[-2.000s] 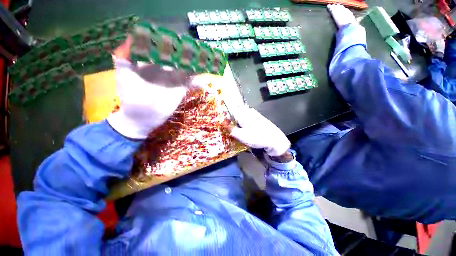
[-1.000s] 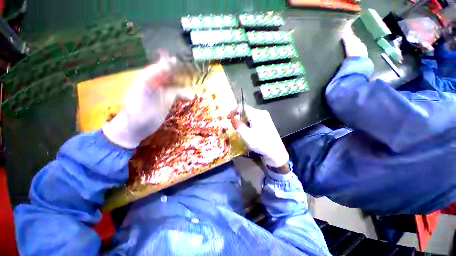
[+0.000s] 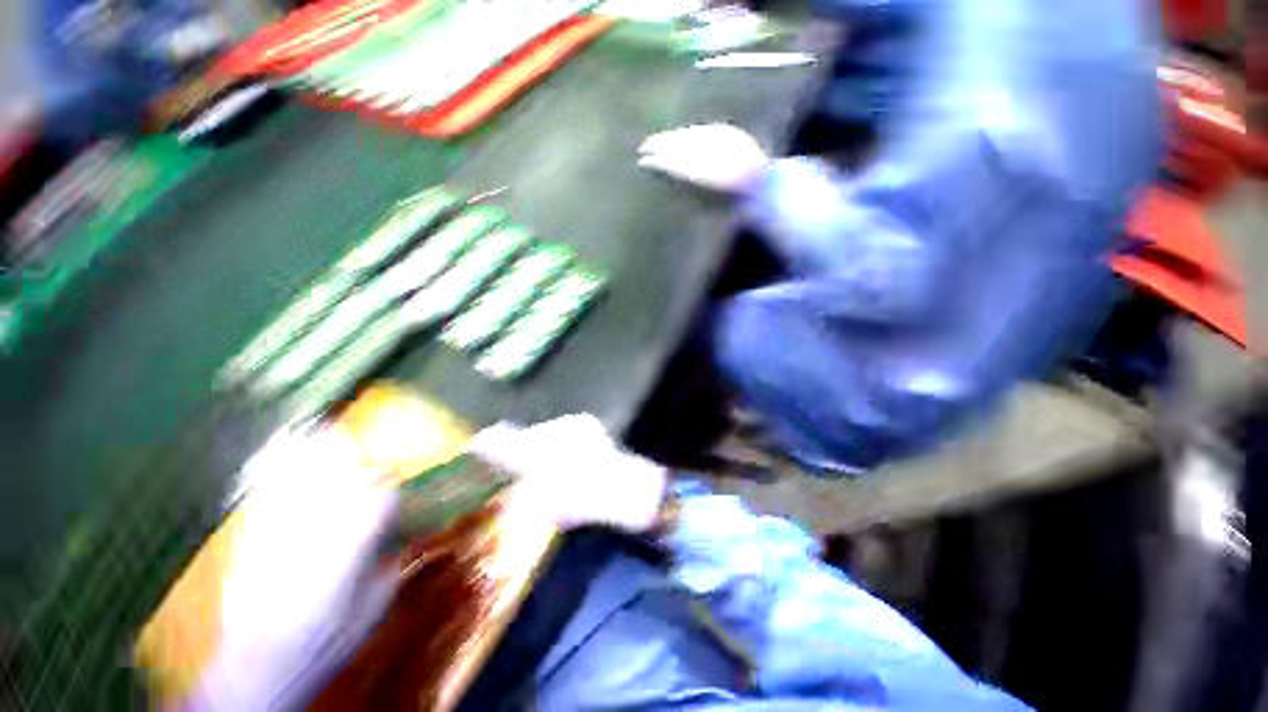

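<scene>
The view is strongly blurred. The yellow board (image 3: 178, 629) lies low at the left, with the reddish-brown component patch (image 3: 434, 601) on it, cut off by the bottom edge. My left hand (image 3: 303, 563), in a white glove, is over the board's left part; its fingers are smeared. My right hand (image 3: 591, 473), also white-gloved, is at the board's right edge. A dark greenish strip (image 3: 452, 494), perhaps a PCB panel, lies between the hands and seems to touch both. Whether either hand grips it cannot be told. No slim tool can be made out.
Set-down green-white PCB panels (image 3: 396, 292) lie beyond the board on the dark green mat. A red tray (image 3: 452, 123) with pale strips is at the far side. A coworker in a blue smock (image 3: 960, 264) sits at the right, a gloved hand (image 3: 706, 153) over the bench edge.
The view has swung right and tilted, so the board and hands appear lower left and the red tray shows more. The slim tool seen in my right hand no longer shows.
</scene>
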